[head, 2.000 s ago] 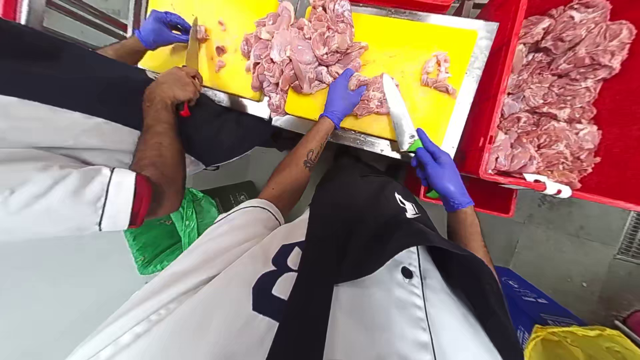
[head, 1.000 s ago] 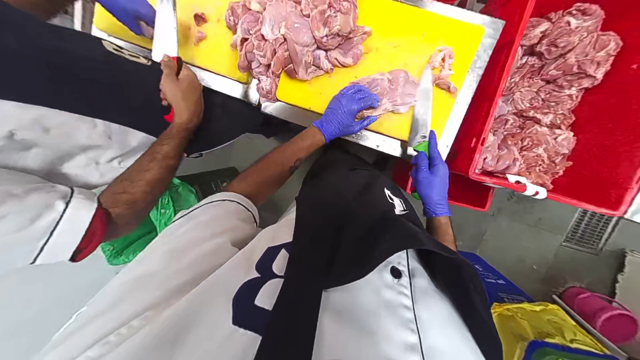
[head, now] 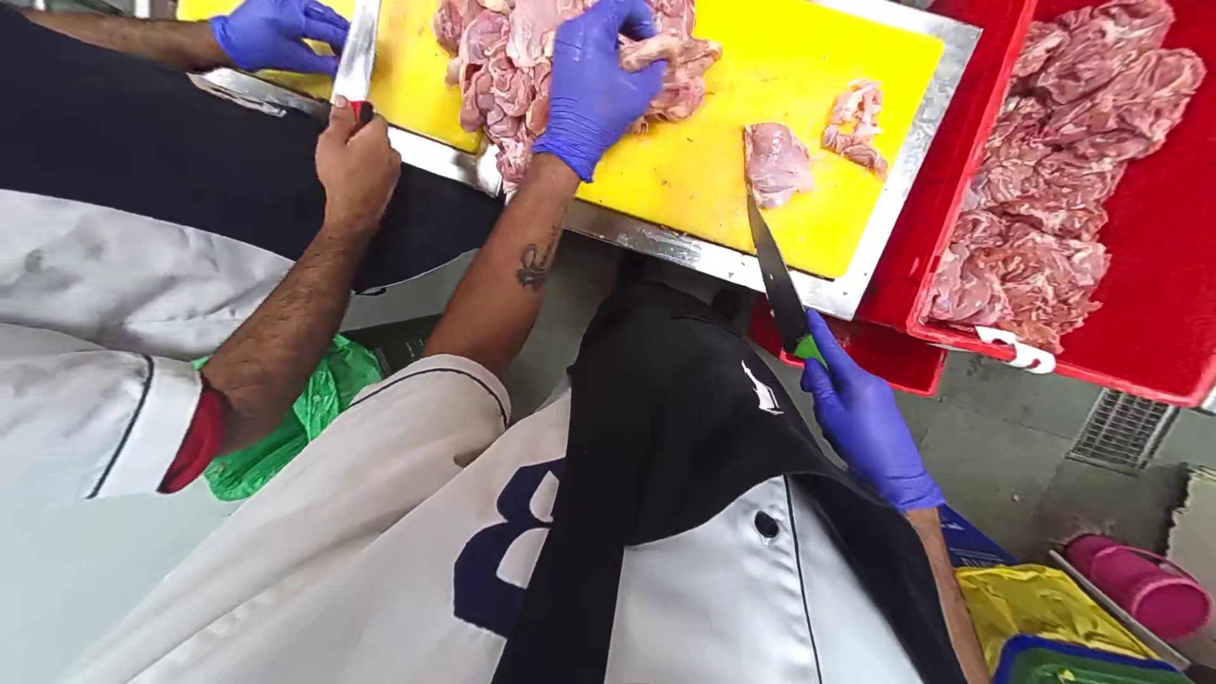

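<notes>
My left hand (head: 598, 90), in a purple glove, has its fingers around a piece of raw meat on the pile (head: 508, 81) lying on the yellow cutting board (head: 703, 180). My right hand (head: 860, 413), also gloved, grips the green handle of a kitchen knife (head: 777, 275). The blade points up over the board's near edge, its tip by a single piece of raw meat (head: 777, 163). To the right of that piece lie small pale trimmings (head: 855, 125).
A red crate (head: 1154, 247) with raw meat (head: 1054, 190) stands on the right. At left, a co-worker's bare hand (head: 356, 166) holds a red-handled knife (head: 358, 57) beside their gloved hand (head: 280, 36). Below are a green plastic bag (head: 318, 418) and a pink container (head: 1135, 584).
My left hand has left the single piece and moved left and up onto the pile. My right hand has drawn the knife back from the trimmings toward the board's near edge.
</notes>
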